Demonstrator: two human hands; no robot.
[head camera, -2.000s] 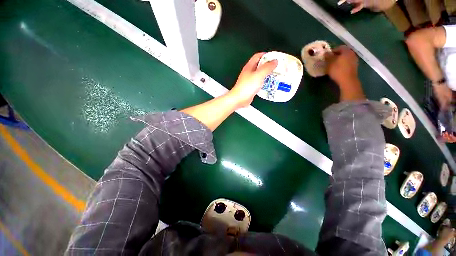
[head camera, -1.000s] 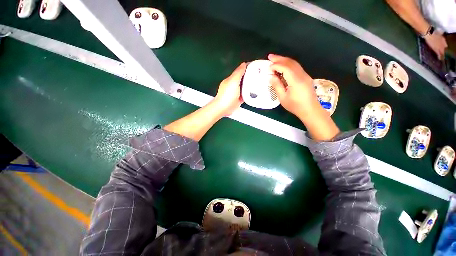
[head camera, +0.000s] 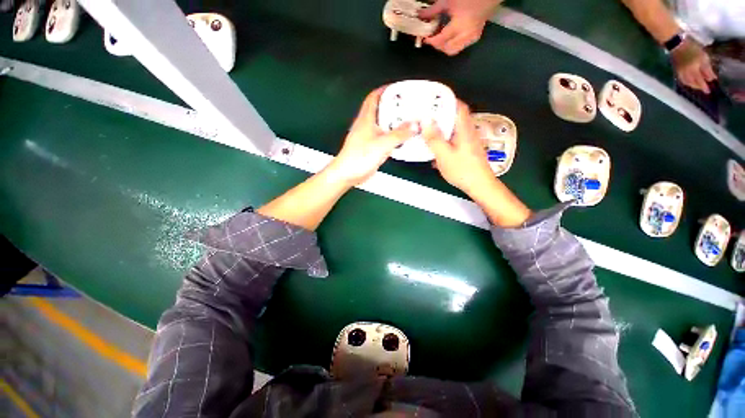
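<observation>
A white rounded-square unit is held in both hands over the dark green belt, just beyond the near rail. The face toward me is smooth and pale, with a few small dark spots; no blue shows. My left hand grips its left side, with the thumb on the face. My right hand grips its right side, with the thumb at the lower edge. The fingers behind it are hidden. Partly behind my right hand, a back housing with a blue part lies open side up on the belt.
A white frame post slants at upper left. Another person's hand holds a pronged unit at the top. Open back housings and covers lie on the right. A two-eyed cover is close to my body. A paper slip lies lower right.
Two seconds ago my left hand held an open back housing and my right hand was on a separate cover. Now both hold one pale unit. Belt units have shifted left; another person's hand has appeared at top.
</observation>
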